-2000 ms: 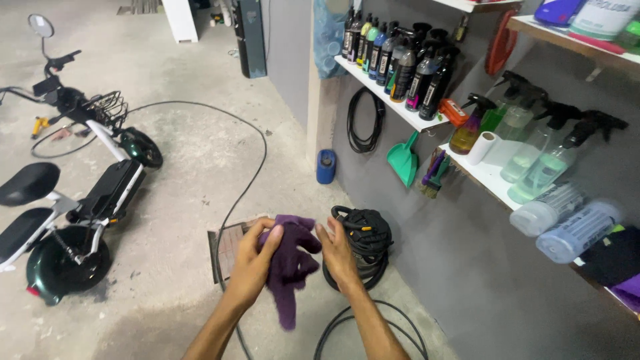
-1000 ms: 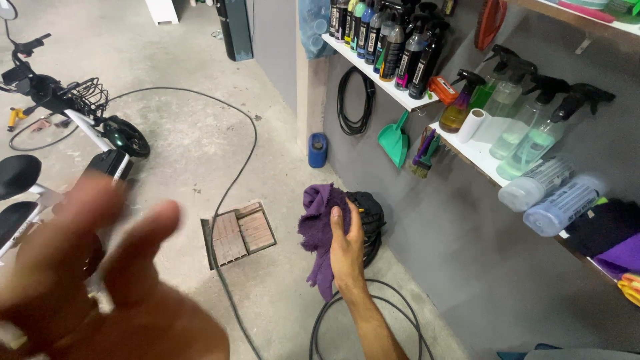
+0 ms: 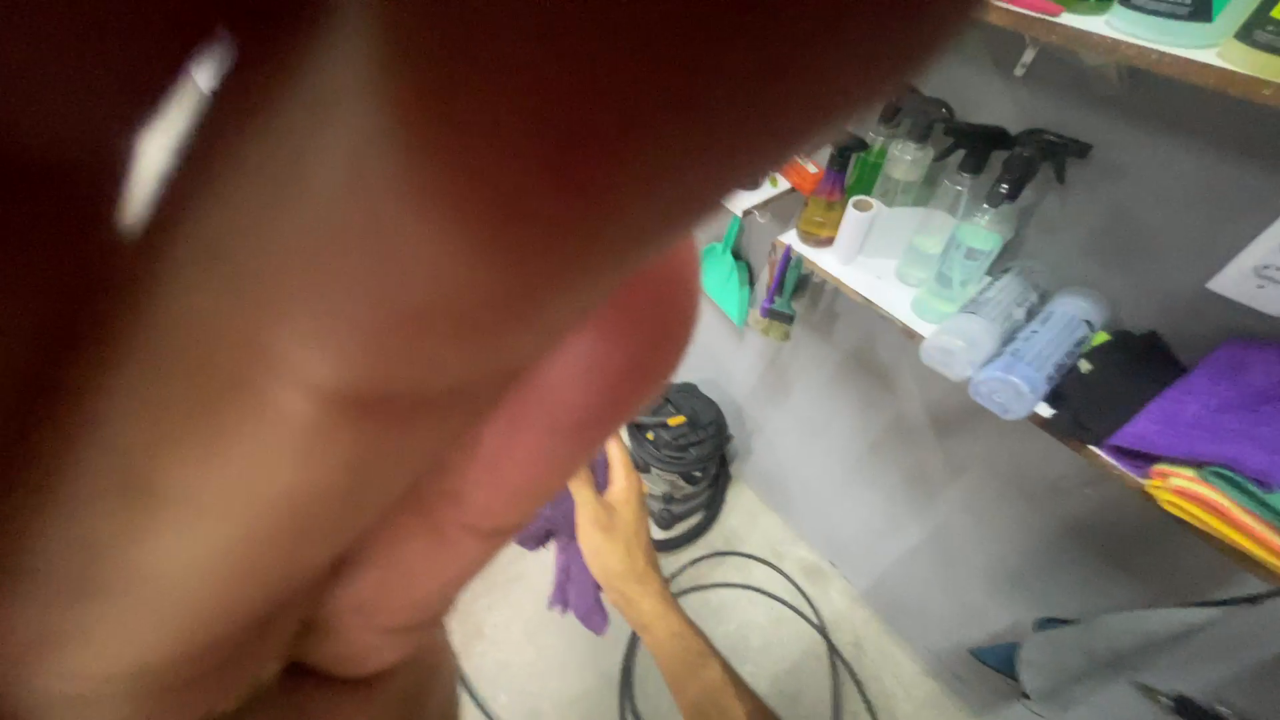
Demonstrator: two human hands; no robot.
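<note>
My left hand [image 3: 400, 380] is very near the camera, large and blurred, and covers the left and upper middle of the view; whether it holds anything is not visible. Lower and farther off, my right hand [image 3: 615, 530] grips a crumpled purple cloth [image 3: 575, 580] that hangs down from it. Part of the cloth is hidden behind my left hand. Just beyond my right hand stands a black vacuum cleaner [image 3: 685, 460] with its hose coiled on it.
Black hose loops [image 3: 740, 590] lie on the concrete floor. On the right wall, a white shelf [image 3: 875, 280] bears spray bottles [image 3: 965, 250], a white roll [image 3: 855, 228] and folded cloths [image 3: 1210, 410]. A green dustpan [image 3: 727, 275] and brushes [image 3: 778, 295] hang beside it.
My left hand has let go of the purple cloth, which both hands touched at first, and has come up close to the camera. The cloth stays in my right hand.
</note>
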